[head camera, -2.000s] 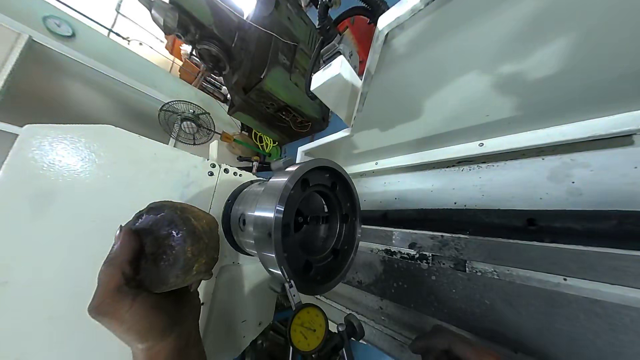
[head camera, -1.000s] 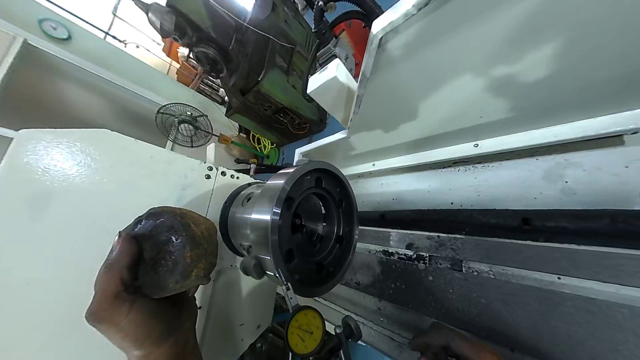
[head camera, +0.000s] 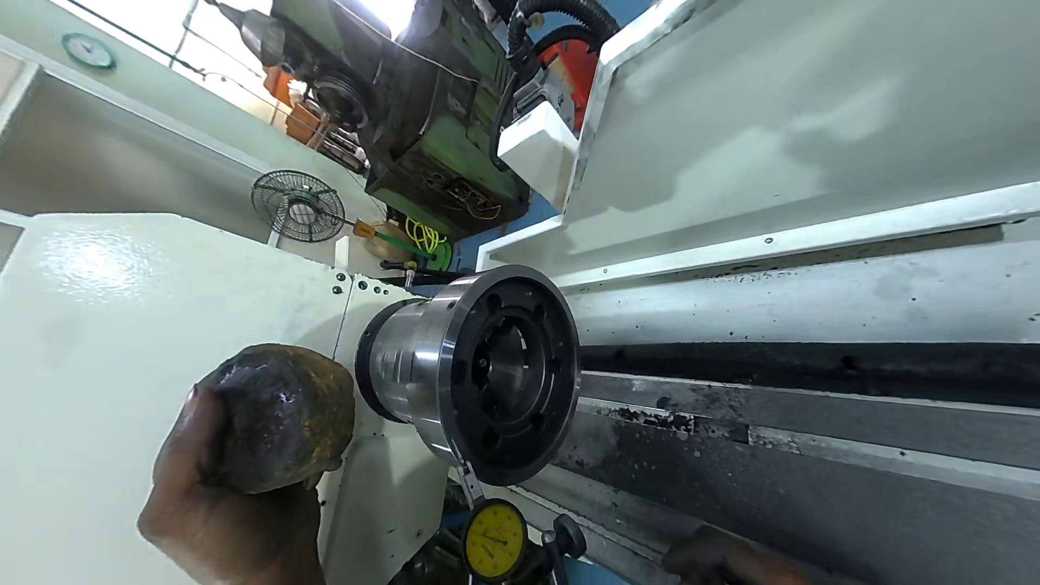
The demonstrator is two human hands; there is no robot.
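My left hand [head camera: 236, 512] grips a rounded, brownish, worn lump [head camera: 280, 418] of unclear material, held left of the lathe spindle and apart from it. The shiny steel spindle nose [head camera: 414, 357] ends in a dark flanged face with holes and a central bore. Below it, a dial test indicator with a yellow face [head camera: 494, 539] has its stylus end at the flange's lower rim; whether it touches is unclear. A black knob [head camera: 569, 536] sits beside the dial. My right hand [head camera: 727, 556] lies at the bottom edge, partly cut off, over the lathe bed; its fingers are not clear.
Grey lathe bed ways [head camera: 812, 504] run to the right. A pale splash guard [head camera: 812, 122] stands behind them, and a white headstock cover [head camera: 122, 366] spans the left. Farther back are a green machine head [head camera: 439, 138], a black wire fan [head camera: 298, 206] and yellow cable [head camera: 424, 236].
The spindle nose has turned: a round knob-like part at its lower left one second ago no longer shows there. Both hands stay in nearly the same places.
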